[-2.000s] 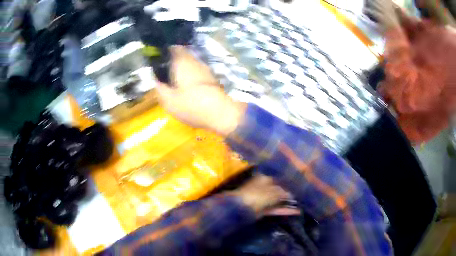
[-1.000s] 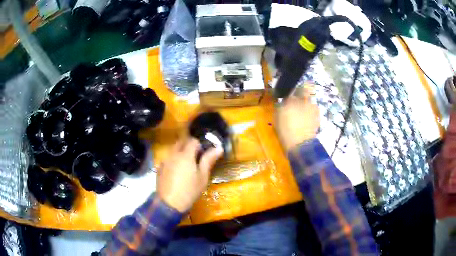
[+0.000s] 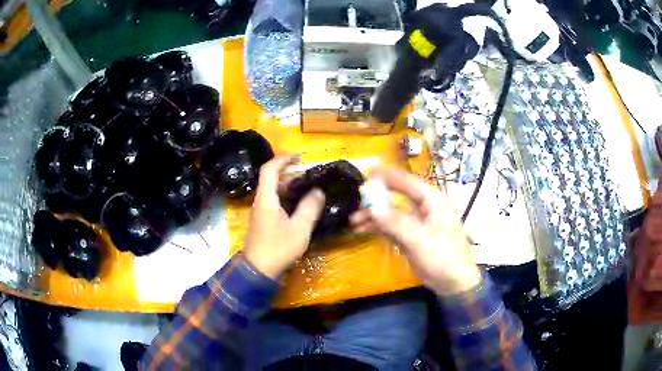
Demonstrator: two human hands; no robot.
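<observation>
A glossy black camera housing (image 3: 335, 190) is in front of me over the orange-yellow sheeting. My left hand (image 3: 279, 221) grips its left side with thumb and fingers. My right hand (image 3: 425, 228) is at the housing's right side and pinches a small pale wired module (image 3: 375, 196) between thumb and fingers. The module is blurred, and I cannot tell whether it touches the housing. Another black housing (image 3: 236, 164) lies just left of my left hand, at the edge of the pile.
Black housings (image 3: 131, 156) are piled at left. The screw feeder (image 3: 351, 61) stands beyond, with a screw bag (image 3: 274, 65) on its left and the electric screwdriver (image 3: 410, 69) at its right. Loose wired parts (image 3: 461, 123) and a blister tray (image 3: 573, 174) lie right. A person's sleeve (image 3: 646, 261) shows far right.
My right hand has moved from near the screwdriver to the housing, now with a small pale module. My left hand still holds a housing. Another housing now lies beside the pile.
</observation>
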